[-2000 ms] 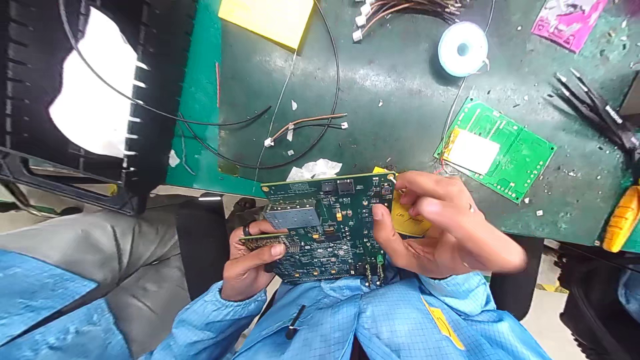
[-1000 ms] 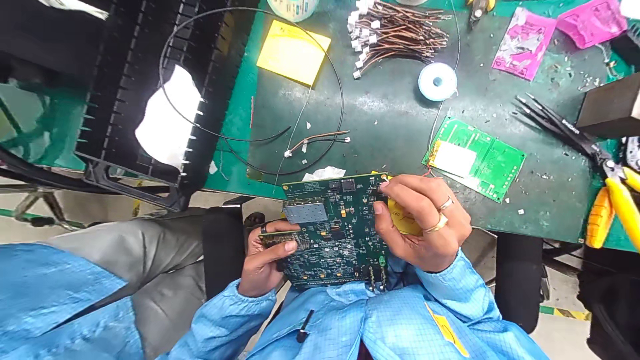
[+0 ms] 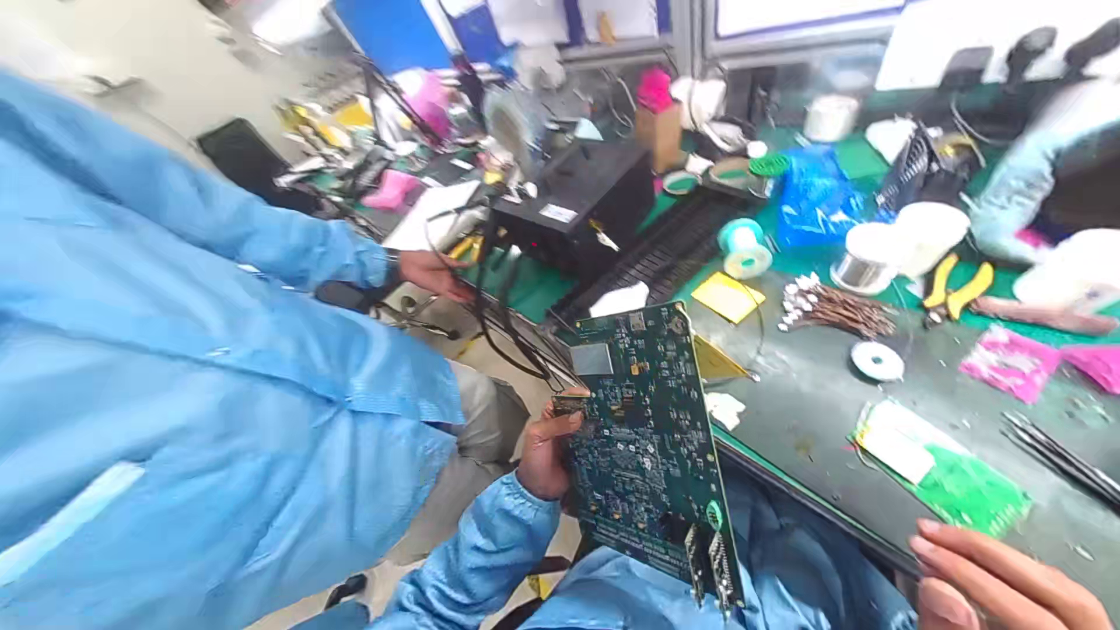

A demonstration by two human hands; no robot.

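My left hand (image 3: 547, 451) grips the left edge of a dark green populated circuit board (image 3: 652, 446), which is tilted above my lap. The board carries a grey rectangular part near its upper left and pin connectors at its lower end. My right hand (image 3: 1006, 582) is off the board at the lower right, fingers extended and holding nothing, just below a bright green circuit board (image 3: 976, 486) with a white patch on the bench.
A co-worker in a blue smock (image 3: 210, 350) stands close at left, one hand (image 3: 433, 273) by a black box (image 3: 573, 206). On the bench lie a wire bundle (image 3: 836, 308), a white spool (image 3: 877, 360), yellow-handled pliers (image 3: 958, 284), dark tweezers (image 3: 1063, 459) and pink bags (image 3: 1011, 363).
My right hand has let go of the dark green board and moved right. My left hand still holds it. The view has swung up and left, showing the co-worker.
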